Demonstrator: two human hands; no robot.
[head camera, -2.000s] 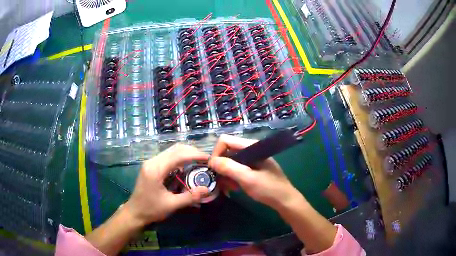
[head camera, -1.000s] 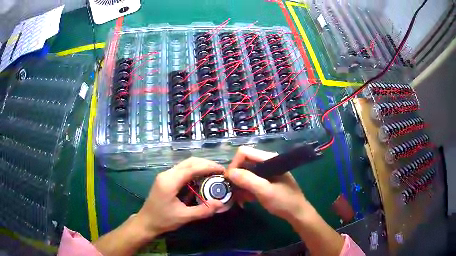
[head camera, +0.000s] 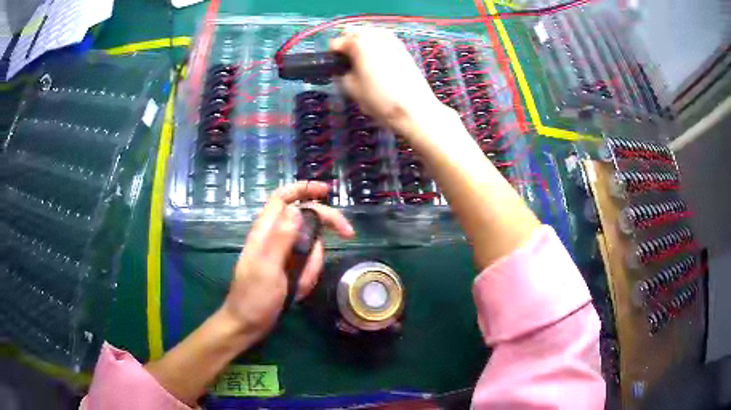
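Observation:
My right hand is over the upper part of the main clear tray, closed around the black test probe, which points left with its red cable behind it. My left hand is just left of the test fixture, holding a small dark round speaker between thumb and fingers, partly hidden and blurred. The round test fixture, with a brass-coloured ring and pale centre, stands on the green mat with no speaker visible on it. Rows of black speakers with red leads stand in the tray.
An empty-looking clear tray lies at left, papers at the upper left. At right a cardboard sheet carries rows of speakers. Another clear tray lies at the upper right. A yellow-green label is at the front.
My hands have left the fixture. My right hand moved up over the tray with the probe; my left hand moved left and up, off the fixture. The fixture's brass-coloured ring now shows.

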